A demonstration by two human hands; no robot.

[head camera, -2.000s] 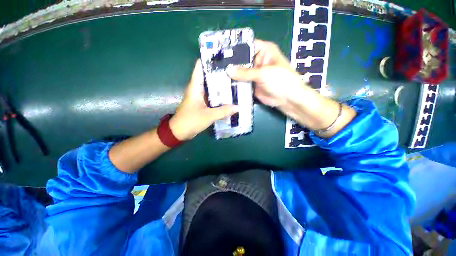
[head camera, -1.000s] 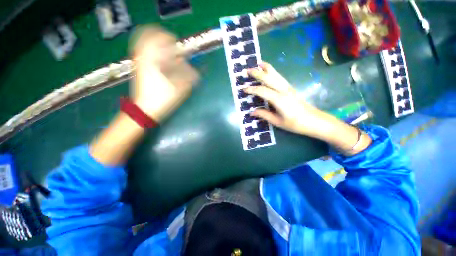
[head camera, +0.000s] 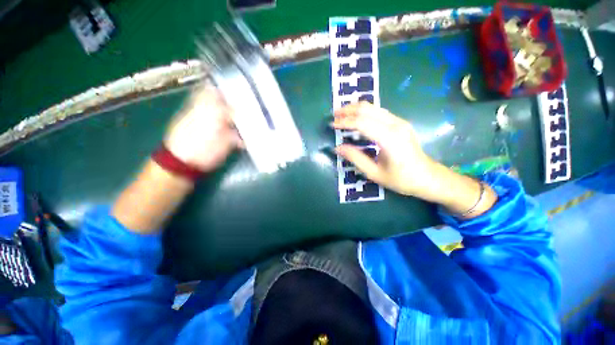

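My left hand (head camera: 206, 131) holds a silvery-white phone body (head camera: 259, 101) by its left side, tilted and blurred, above the bench near the belt edge. My right hand (head camera: 394, 151) is over the white liner strip (head camera: 355, 50) with its column of black die-cut stickers. Its fingers are apart and point left; a small dark bit shows at the fingertips, too blurred to tell whether it is a sticker held there. The strip's middle is partly hidden by the fingers.
A red bin (head camera: 498, 54) of tan parts stands far right, above a second sticker strip (head camera: 555, 138). A slim tool (head camera: 597, 67) lies beyond. A phone body (head camera: 92, 27) lies on the green belt. A blue box (head camera: 9, 202) and dark-handled tool (head camera: 46, 226) are far left.
My left hand was empty-looking and blurred over the belt edge; it now has a phone body and is lower. My right hand remains at the strip. The view has shifted.
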